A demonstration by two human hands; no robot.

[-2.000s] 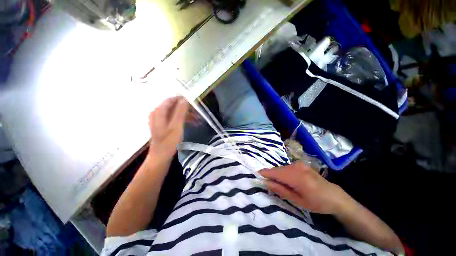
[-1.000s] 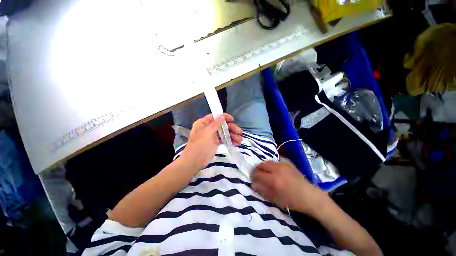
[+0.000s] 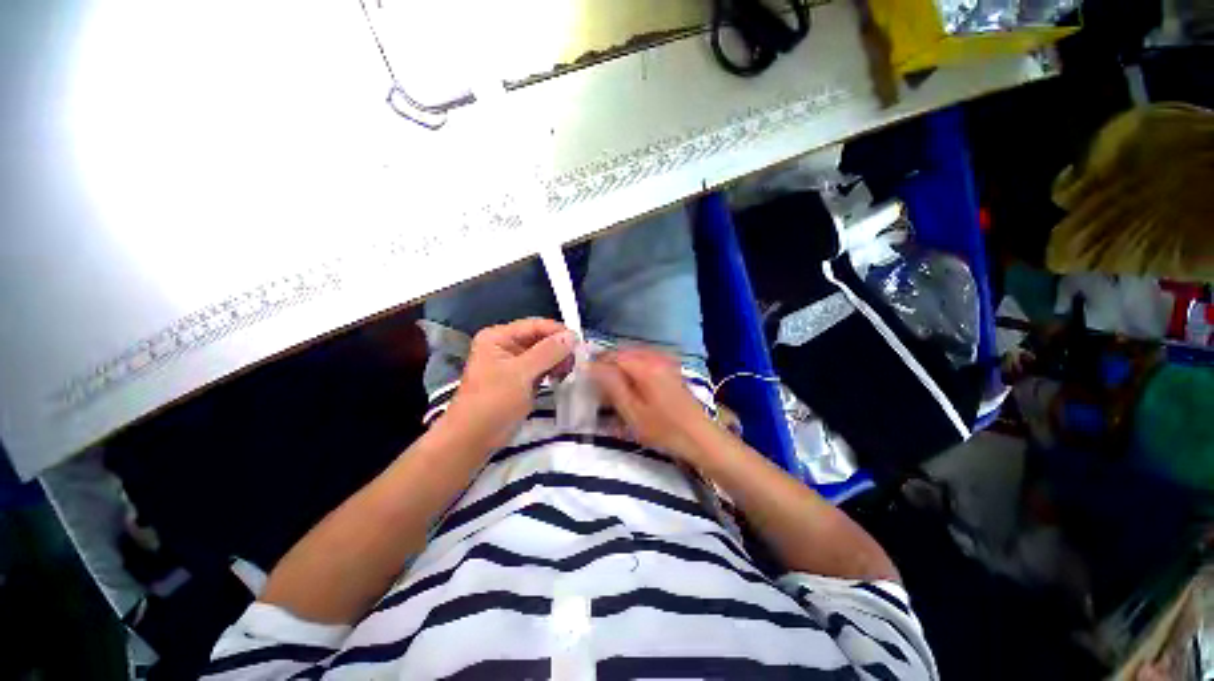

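Observation:
A narrow white tape [image 3: 561, 287] runs down from the table's front edge to my hands over the lap. My left hand [image 3: 513, 366] grips the tape with thumb and fingers. My right hand [image 3: 643, 395] is close beside it, its fingertips at the same tape, slightly blurred. The tape below the fingers is hard to tell from the striped shirt.
The white table [image 3: 333, 186] carries printed ruler marks along its front edge. Black-handled scissors [image 3: 759, 33] and a yellow box [image 3: 939, 43] lie at its back right. A blue crate [image 3: 746, 319] with black garment pieces [image 3: 872, 353] stands right of the lap.
My right hand has moved left and up to meet my left hand at the tape. My left hand, earlier at the table edge, is now over the lap. The view has shifted.

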